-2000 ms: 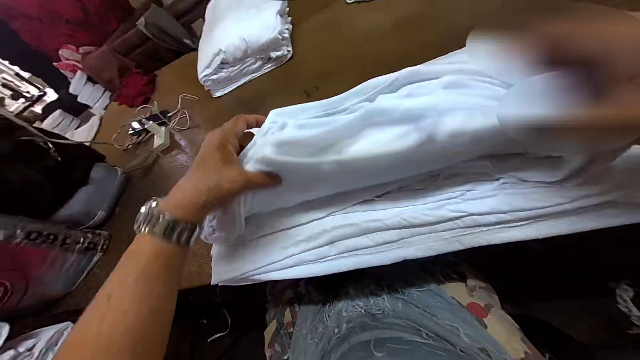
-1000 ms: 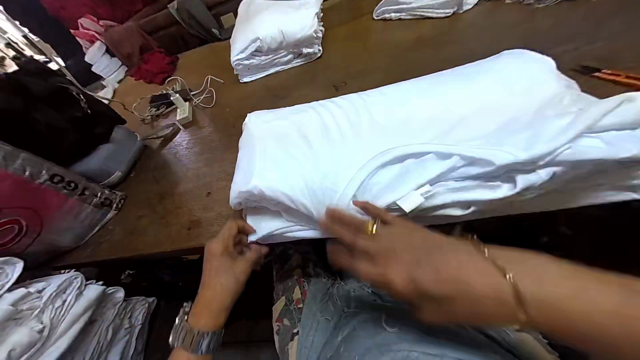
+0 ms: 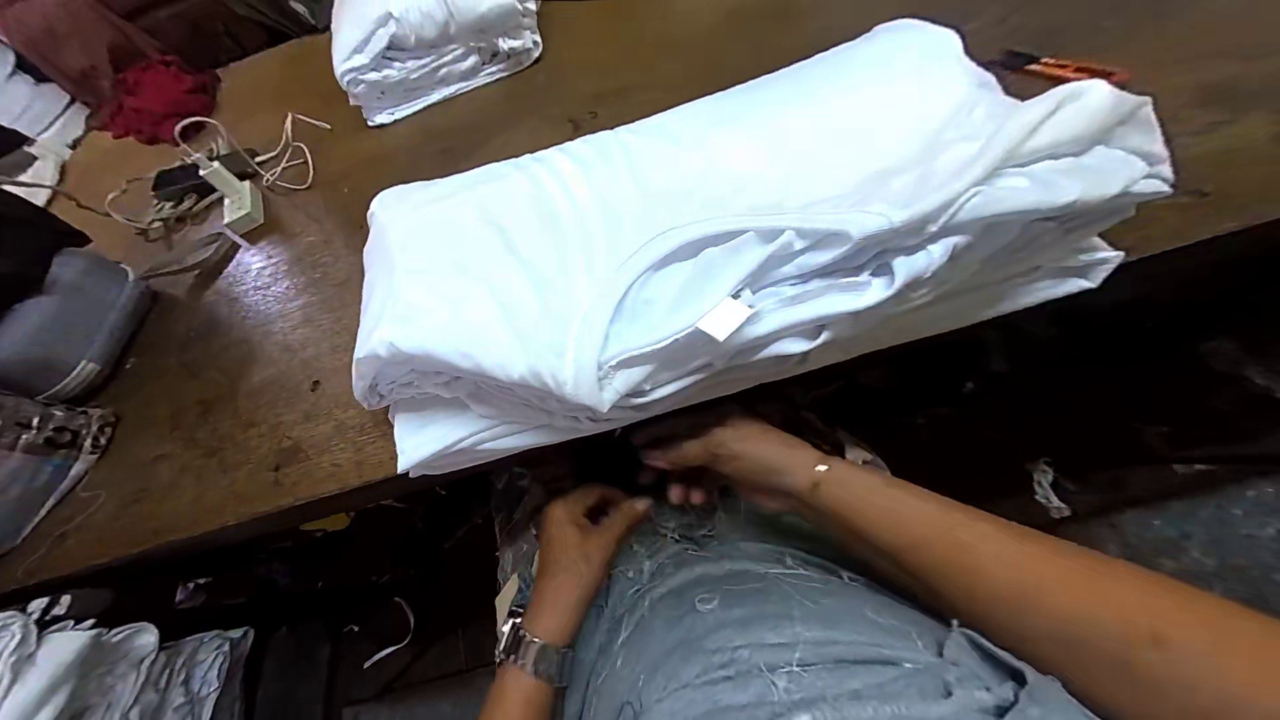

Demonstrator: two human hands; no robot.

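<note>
A thick stack of folded white shirts (image 3: 500, 270) lies along the wooden table's front edge, its neckline and a small white tag (image 3: 725, 317) facing up. Below that edge, over the lap, is my left hand (image 3: 588, 525), a metal watch on its wrist, thumb and fingers bent close together. My right hand (image 3: 725, 465) is just to its right, partly in shadow under the stack, fingers curled. Whether either hand holds something small is not clear. Grey cloth with loose threads (image 3: 760, 620) covers the lap beneath both hands.
An orange cutter knife (image 3: 1065, 68) lies behind the stack at right. Another folded white pile (image 3: 435, 60) is at the back. A white cable and adapter (image 3: 240, 205), red cloth (image 3: 160, 100) and grey item (image 3: 70, 320) sit left. More white garments (image 3: 110, 670) are at lower left.
Both hands have left the white stack and come together over the lap below the table edge. The stack's top, a plain fold two seconds ago, now shows a neckline and tag.
</note>
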